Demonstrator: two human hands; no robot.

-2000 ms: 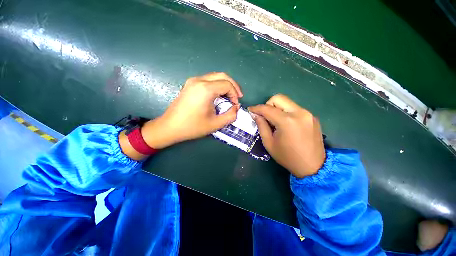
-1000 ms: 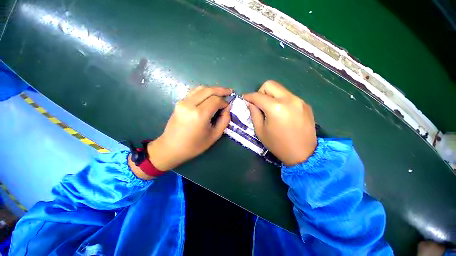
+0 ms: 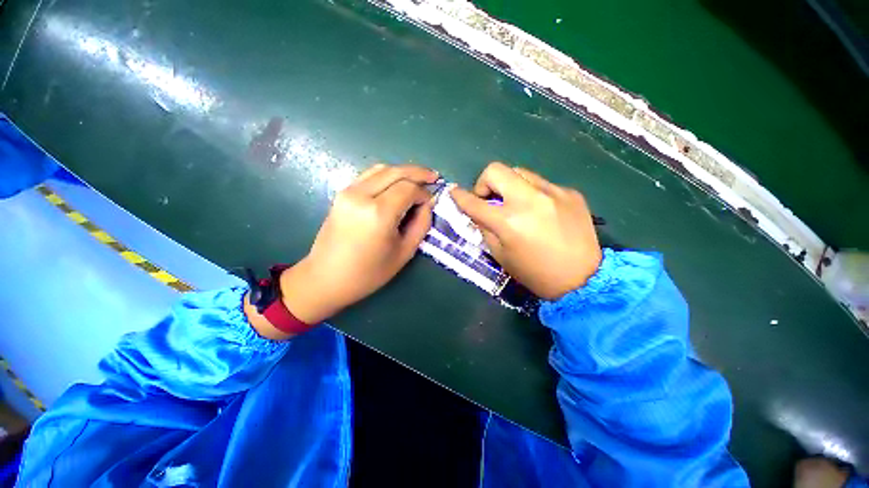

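Note:
An opened phone assembly [image 3: 464,250], silver-white with dark strips and a dark lower end, lies slanted on the dark green bench top. My left hand [image 3: 367,238] holds its upper left side, fingertips at the far end. My right hand [image 3: 534,229] lies over its right side, thumb and index finger together at the far end near my left fingertips. Any small part between the right fingertips is too small to tell. A thin dark stick end [image 3: 598,221] shows beside the right hand. The hands cover much of the phone.
The bench top [image 3: 314,57] is worn and shiny. A chipped white edge [image 3: 610,95] runs along its far side, with a green belt [image 3: 724,86] beyond. Another person's hand [image 3: 821,473] shows at the bottom right. Yellow-black floor tape [image 3: 114,240] is at the left.
Since the earliest frame, both hands have come closer together at the phone's far end. In the last second, the right fingers have shifted slightly and more of the phone's lower part shows.

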